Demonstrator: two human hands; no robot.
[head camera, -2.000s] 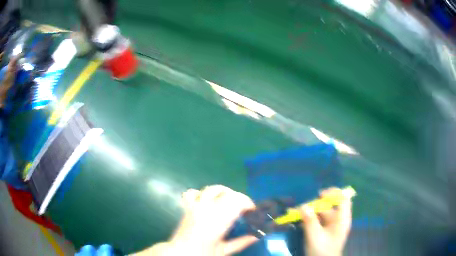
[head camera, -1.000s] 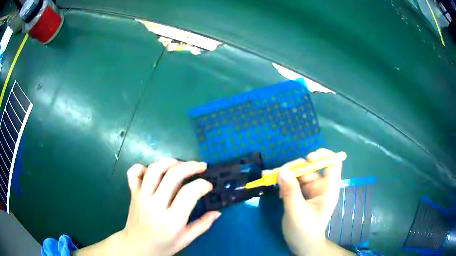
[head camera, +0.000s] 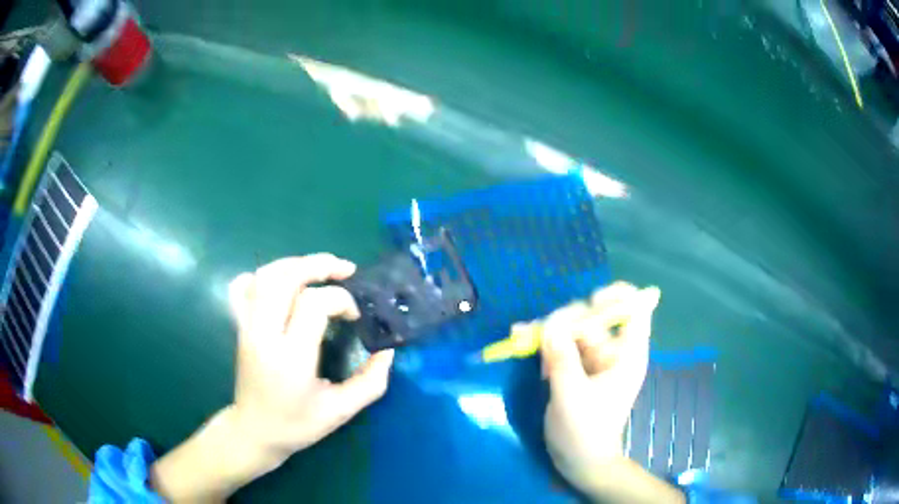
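Note:
My left hand (head camera: 306, 340) grips a black plastic housing (head camera: 414, 292) by its left end, fingers on top and thumb below. The housing is tilted, with holes and small bright spots, and overlaps the left part of the blue dot pad sheet (head camera: 542, 236). My right hand (head camera: 596, 384) holds yellow tweezers (head camera: 518, 343), tip pointing left, just below and right of the housing and apart from it. The tip is blurred; I cannot tell whether it carries anything. The strip sheet (head camera: 672, 413) with dark bars lies right of my right hand, partly hidden by it.
A white-edged strip sheet (head camera: 44, 266) lies at far left. A bottle with a red label (head camera: 120, 51) stands at upper left beside yellow tape (head camera: 49, 133). A dark spare strip sheet (head camera: 838, 448) is at lower right. Chipped pale patches (head camera: 365, 91) mark the bench edge.
The housing has turned and moved up and away from the tweezers, whose tip was over it a second ago. The view has shifted slightly. Both hands keep their holds.

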